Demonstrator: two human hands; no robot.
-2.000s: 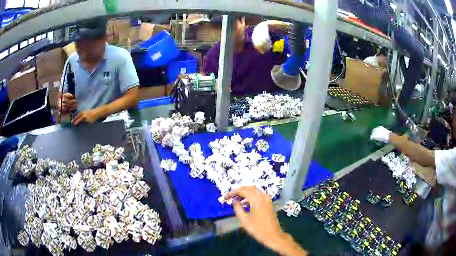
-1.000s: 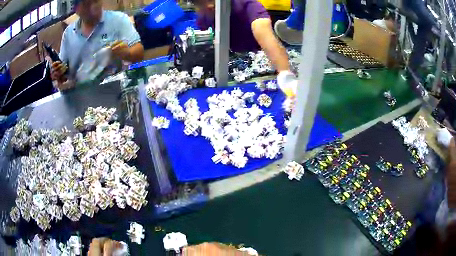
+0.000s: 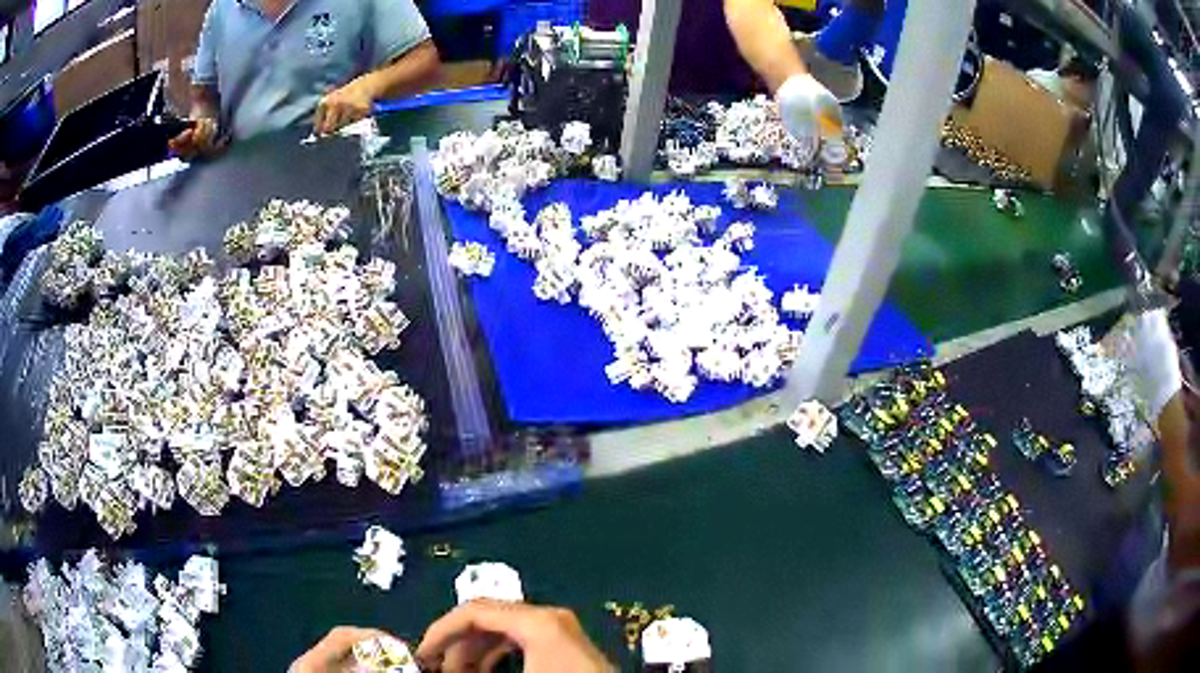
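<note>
My left hand [image 3: 337,649], cut off by the bottom edge, holds a white housing [image 3: 383,655] with gold strips showing. My right hand [image 3: 520,638] is beside it, fingers bent towards the housing; whether its fingertips hold anything is hidden. A plain white housing [image 3: 490,581] lies just behind my right hand on the green mat [image 3: 737,552]. Another white housing [image 3: 676,642] lies to its right. Tiny brass contacts [image 3: 638,623] lie between them. One more white housing [image 3: 380,557] lies behind my left hand.
A large heap of fitted housings [image 3: 217,381] lies on black at left, plain housings [image 3: 112,611] at near left. White assemblies [image 3: 684,283] cover part of a blue sheet [image 3: 540,381]. A metal post [image 3: 884,210] stands right of centre. Dark green modules [image 3: 967,506] lie at right. People work opposite and at right.
The view has tilted down. My right hand moved from the blue sheet to near my left hand, which now shows a housing. The gloved hand opposite moved back from the blue sheet.
</note>
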